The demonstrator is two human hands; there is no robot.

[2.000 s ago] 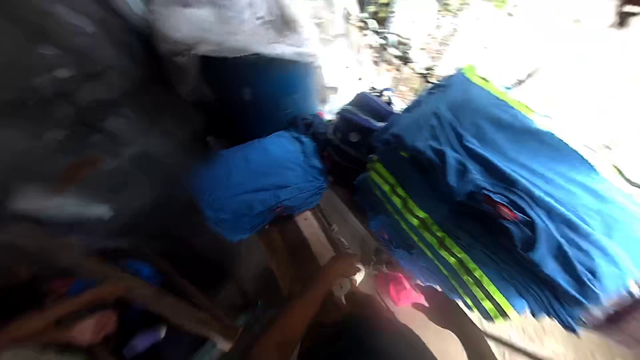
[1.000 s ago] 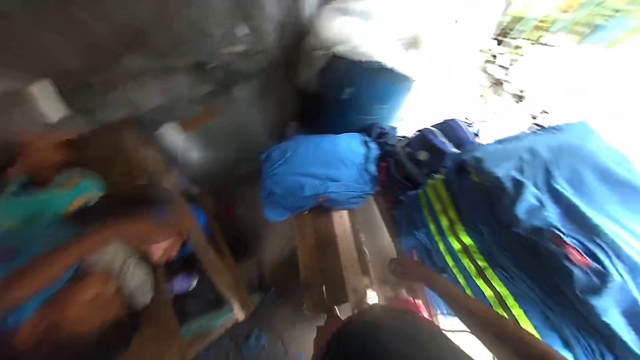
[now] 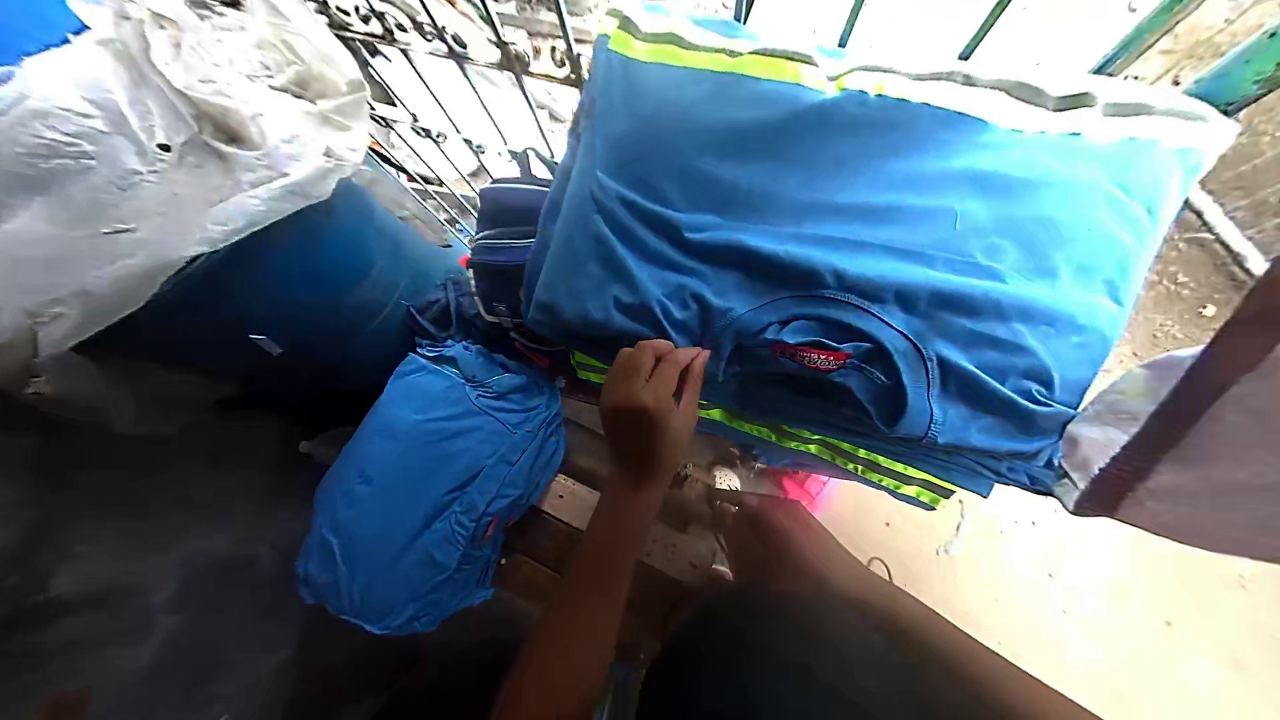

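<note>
A stack of folded blue T-shirts [image 3: 900,220] with yellow-green and grey reflective bands lies at the upper right, its neckline and red label facing up. My left hand [image 3: 650,400] is raised at the near left edge of the stack, fingertips pinched together; whether fabric or thread is between them cannot be told. My right hand [image 3: 765,530], blurred and dark, is lower and to the right, beside a small metal part [image 3: 725,480]; its fingers are mostly hidden. A bright pink object [image 3: 800,487] shows beneath the stack's edge. A bundle of blue cloth [image 3: 435,490] lies left of my left hand.
Behind the bundle stand a blue drum-like container [image 3: 300,270] and white plastic sheeting [image 3: 180,140]. A navy bag [image 3: 505,240] sits against the stack. Metal railings [image 3: 470,70] run behind. Grey cloth [image 3: 1190,460] hangs at the right, above a pale surface [image 3: 1080,600].
The view has swung strongly to the right and nearer the shirts. A person seen at the left one second ago is out of view. My left hand is now raised at the stack's edge.
</note>
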